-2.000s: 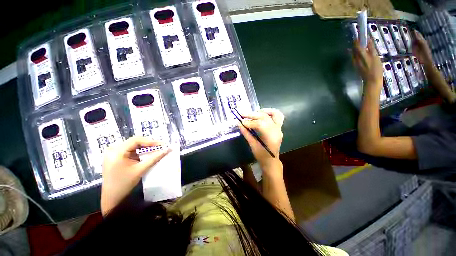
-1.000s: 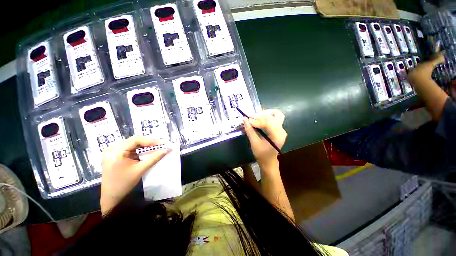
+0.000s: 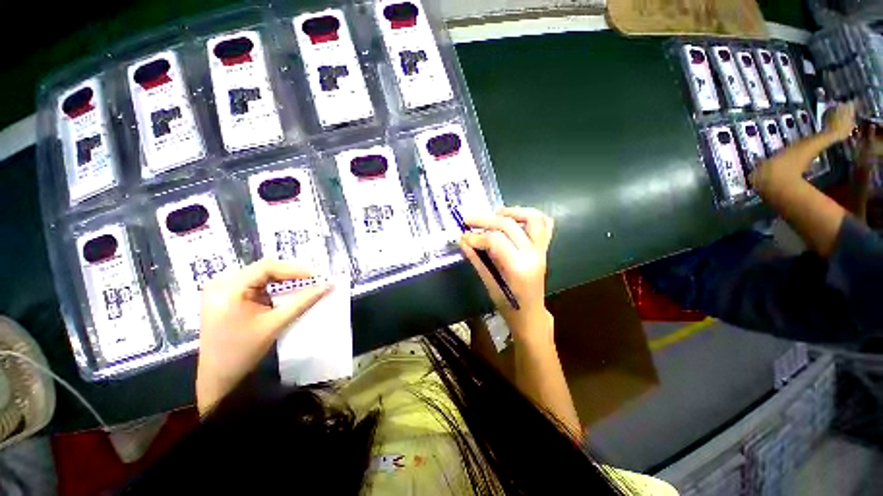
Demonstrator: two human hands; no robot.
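My left hand [image 3: 242, 325] pinches a white sticker sheet [image 3: 316, 341] with a row of tiny dark marks along its upper edge, over the tray's near edge. My right hand [image 3: 513, 254] holds dark tweezers [image 3: 496, 275], their tip over the white panel [image 3: 448, 174] at the near row's right end. Whether the tip touches it or carries anything is too small to tell. The clear blister tray [image 3: 484, 160] holds white panels in two rows, each with a black oval and red beside it. The far-row panels [image 3: 333, 85] have darker middle markings than the near-row ones.
A similar tray [image 3: 709, 145] of panels lies on the dark green bench [image 3: 581, 145] to the right, with a coworker's arm [image 3: 799, 189] beside it. Stacked trays [image 3: 847, 63] stand farther right. A tan board [image 3: 687, 15] lies at the back, and a cream fan [image 3: 21, 387] at lower left.
My right hand and the tweezers have shifted slightly, and the tweezers stand steeper. My left hand has barely moved. The coworker's hands have moved right, away from the neighbouring tray's middle.
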